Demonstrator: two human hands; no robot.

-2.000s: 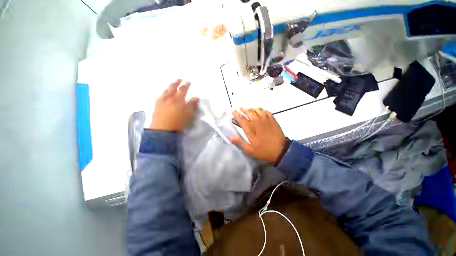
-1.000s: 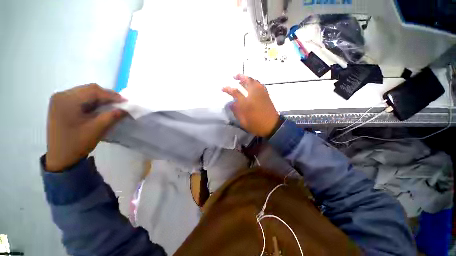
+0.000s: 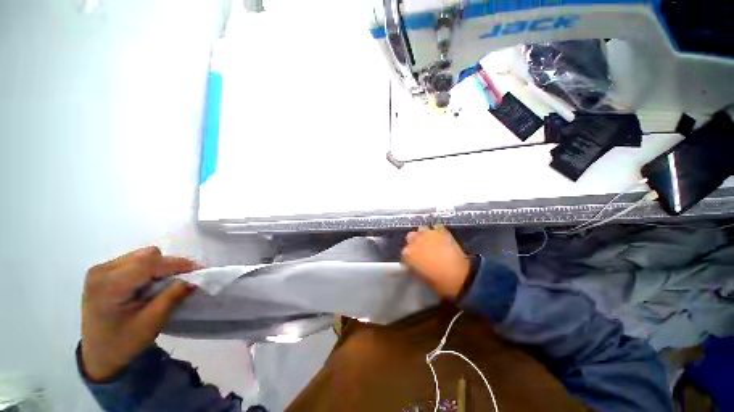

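Observation:
A light grey garment piece (image 3: pixel 322 291) is stretched between my hands, in front of the table's front edge and above my lap. My left hand (image 3: pixel 133 310) pinches its left end between thumb and fingers, left of the table. My right hand (image 3: pixel 437 261) is closed on its right end near the table edge; its fingertips are partly hidden. The white sewing machine (image 3: pixel 523 32) with "JACK" lettering stands at the upper right. No cloth shows under its presser foot (image 3: pixel 439 98).
Black labels (image 3: pixel 591 143) lie right of the needle, with a red and blue tool (image 3: pixel 488 87) and a clear bag (image 3: pixel 570 71). A phone (image 3: pixel 694 167) with a cable lies farther right. A tape measure (image 3: pixel 515 217) runs along the table edge. Grey cloth (image 3: pixel 644 278) is heaped below.
The garment piece came off the table towards my lap and is now stretched out. My left hand moved left, then down; my right hand moved down below the table edge.

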